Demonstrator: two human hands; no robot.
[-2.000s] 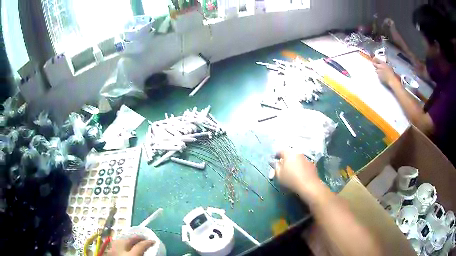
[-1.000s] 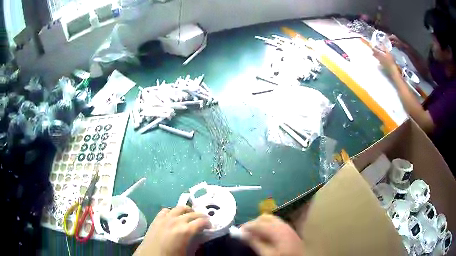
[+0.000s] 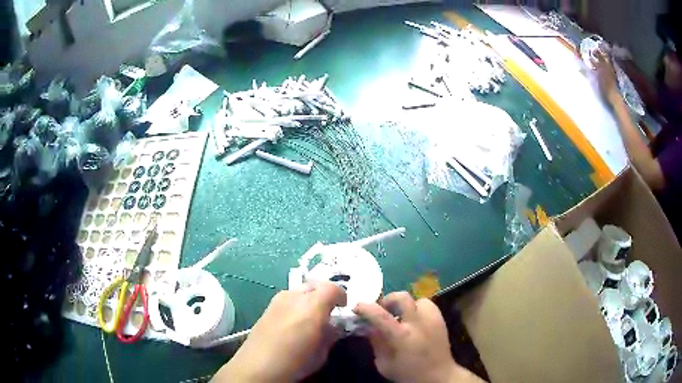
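Note:
A round white housing [image 3: 363, 271] is at the front edge of the bench, with a white stick antenna [image 3: 383, 237] projecting to its right. My left hand [image 3: 303, 322] grips its near left side. My right hand [image 3: 407, 329] is at its near right side with fingers bent against it; what the fingertips pinch is hidden. A second white housing [image 3: 202, 308] stands to the left, with white sticks projecting from it. A pile of white antennas [image 3: 273, 112] lies behind, its thin dark leads [image 3: 355, 176] fanning towards the front.
Yellow-and-red scissors [image 3: 134, 288] lie on the punched tray [image 3: 191, 168] at left. Black wrapped parts [image 3: 45, 142] heap at far left. A clear bag [image 3: 478, 142] with antennas is centre-right. An open carton [image 3: 516, 314] of white housings is at right. A person in purple works beyond.
My right hand has come back from the bag area to the near housing, and now both hands are close together on it. The view has tilted down.

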